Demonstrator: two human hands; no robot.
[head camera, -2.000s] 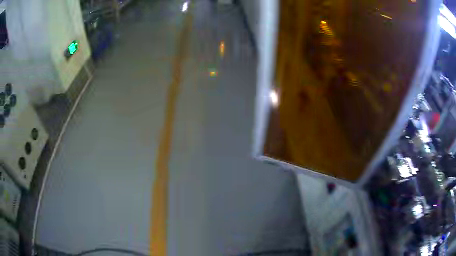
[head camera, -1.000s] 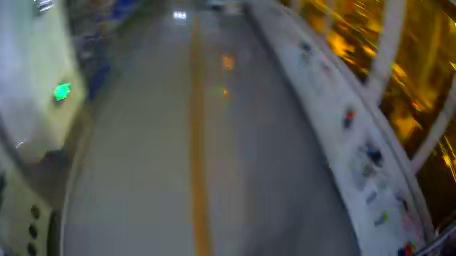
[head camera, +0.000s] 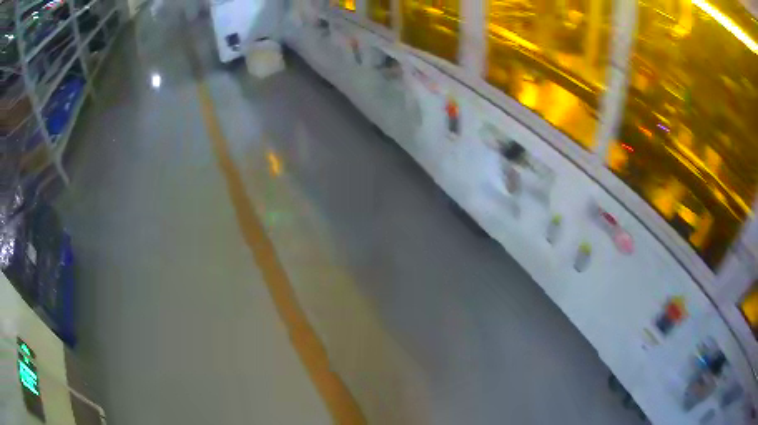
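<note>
Neither of my hands is in the picture. The grey aisle floor lies in front of me, with a yellow line along it. On the right runs a long row of white lower cabinets, with red-and-yellow switches and recessed fittings on its front. Above them are amber see-through guard panels in pale frames. The view is blurred, and small details cannot be told.
A metal rack with blue boxes stands at the upper left. Below it is a dark wrapped stack with a blue edge. A pale machine with a green display is at the lower left. A white cabinet and pale bin stand far ahead.
The open amber door close on the right has left the view. The view has moved along the aisle and turned right. The green display has shifted to the lower left, and more cabinets show.
</note>
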